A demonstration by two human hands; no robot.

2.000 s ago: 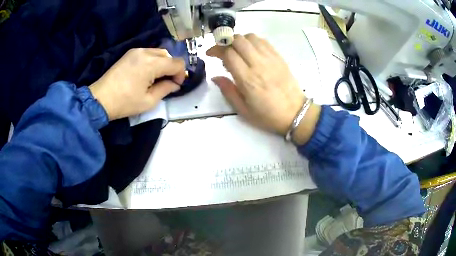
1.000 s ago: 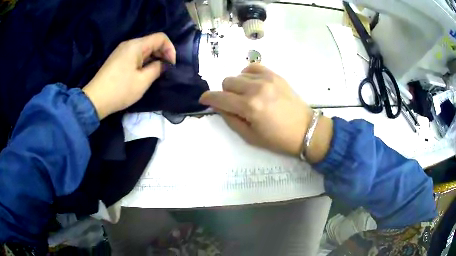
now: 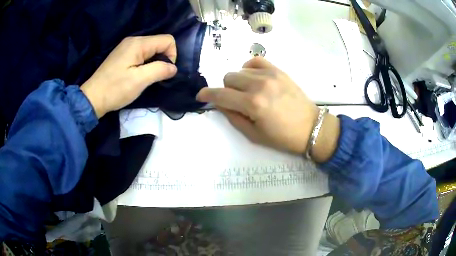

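The dark navy garment (image 3: 65,45) lies in a large heap at the left and reaches to the left of the presser foot (image 3: 217,40). My left hand (image 3: 131,72) pinches a fold of the navy cloth between thumb and fingers. My right hand (image 3: 265,102) has its fingertips at the right edge of the cloth, near the table's front seam; whether it grips the edge is hard to tell. A white piece (image 3: 140,122) with loose threads hangs under the navy cloth, below my left hand.
Black-handled shears (image 3: 385,82) lie at the right, with a thin metal tool (image 3: 414,117) beside them. A clear plastic bag (image 3: 446,107) is at the far right. Ruler markings (image 3: 250,176) run along the table's front. The pale thread dial (image 3: 261,22) is above the bed.
Since two seconds ago, the cloth has come away from the presser foot towards the left and front. My right hand has moved down to the cloth's edge. The view has shifted slightly.
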